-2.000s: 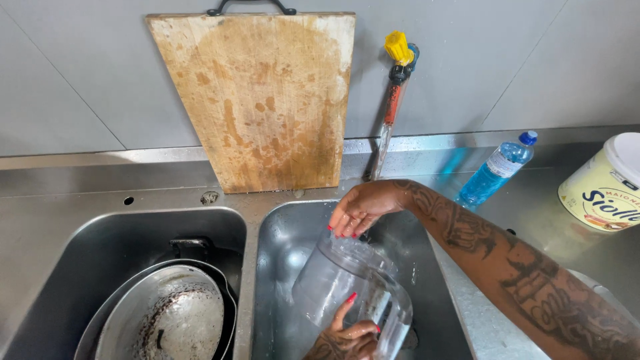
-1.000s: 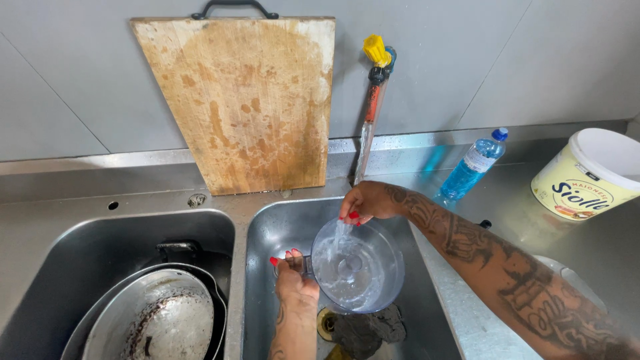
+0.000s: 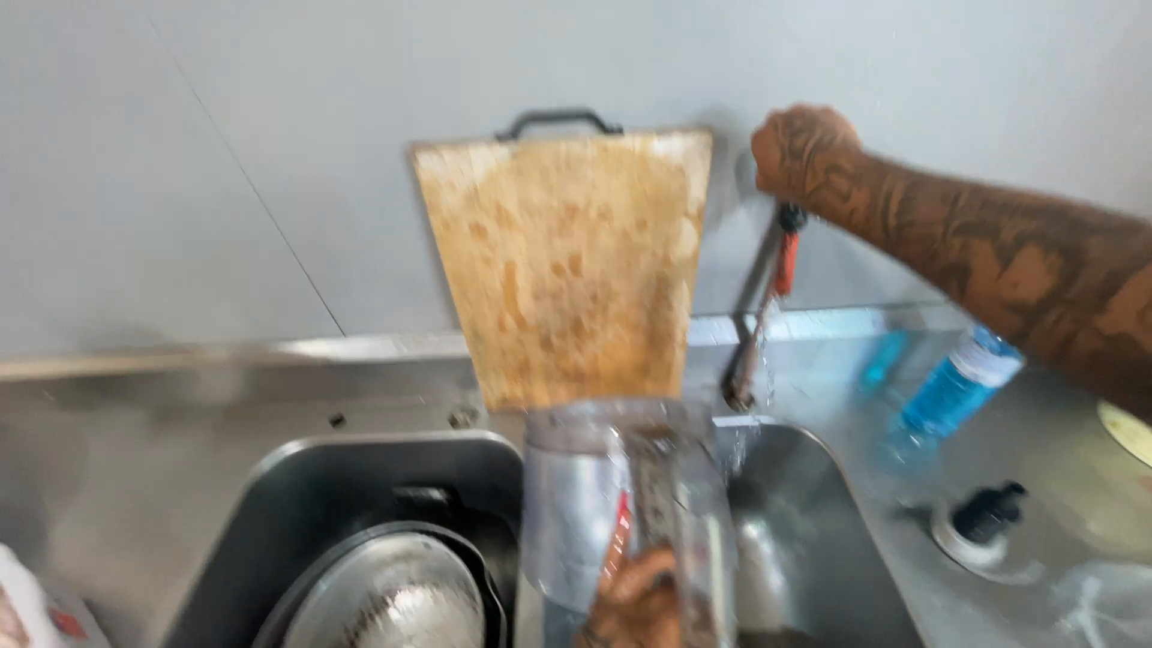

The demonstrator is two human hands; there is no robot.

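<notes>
My left hand [image 3: 634,585] grips a clear plastic container [image 3: 576,513] at the bottom centre, partly seen through its wall, over the divider and the right sink basin. My right hand [image 3: 801,148] is closed at the top of the faucet on the wall, above its red section [image 3: 787,263]; the yellow top is hidden by the hand. Water runs down from the faucet toward the right basin [image 3: 810,531]. A worn wooden cutting board [image 3: 576,279] with a black handle leans on the wall, left of the faucet. The view is blurred.
Metal pans [image 3: 396,594] lie in the left basin. On the right counter stand a bottle of blue liquid [image 3: 958,382], a black pump top [image 3: 988,513] and a clear plastic item [image 3: 1107,603]. A yellow tub's edge [image 3: 1129,432] shows at far right.
My right hand has left the container and moved up to the faucet top. My left hand now holds the container upright nearer the view. The view has shifted noticeably, showing more wall.
</notes>
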